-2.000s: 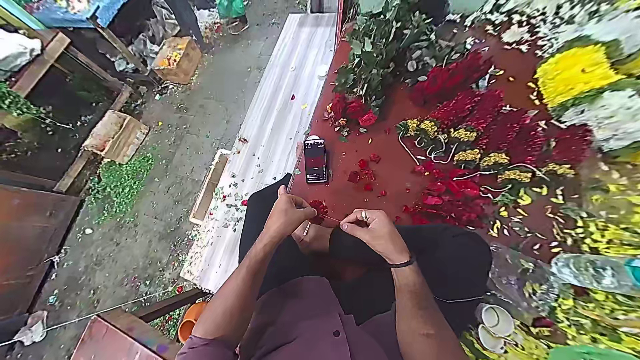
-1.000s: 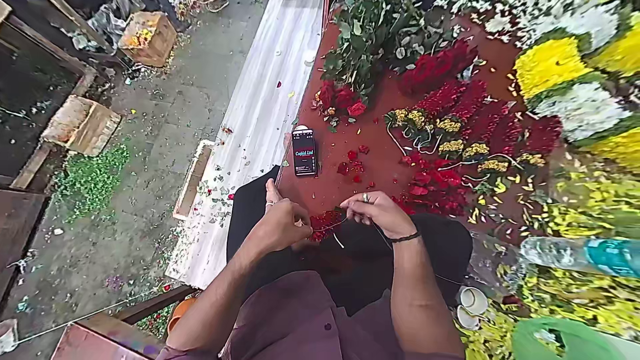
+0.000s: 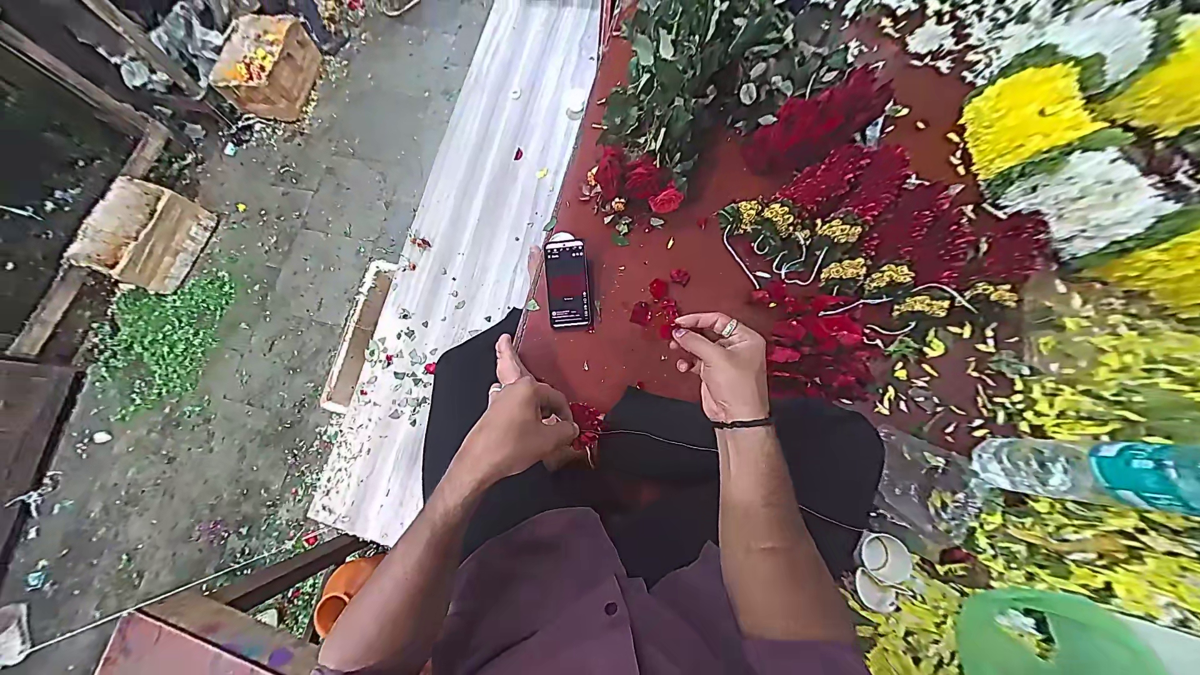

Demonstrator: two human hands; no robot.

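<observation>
My left hand (image 3: 525, 422) is over my lap, its thumb and fingertips closed on a small cluster of red flowers (image 3: 588, 426). A thin thread (image 3: 661, 437) runs from that cluster to the right, under my right wrist, toward the white cups. My right hand (image 3: 727, 361) is above the red tabletop, thumb and fingertips pinched together beside the loose red blossoms (image 3: 659, 302); whether a blossom is between them I cannot tell. A smartphone (image 3: 568, 284) lies face up to the left of these blossoms.
Red roses (image 3: 647, 183), leafy stems (image 3: 670, 75) and red garlands (image 3: 853, 187) lie farther back on the tabletop. At right are yellow and white flower blocks, a plastic bottle (image 3: 1059, 469), white cups (image 3: 886, 558) and a green plastic item (image 3: 1041, 628). A white board (image 3: 469, 187) borders the left.
My right hand has moved away from the left one, up to the loose red blossoms on the tabletop. My left hand stays over my lap at the flower cluster.
</observation>
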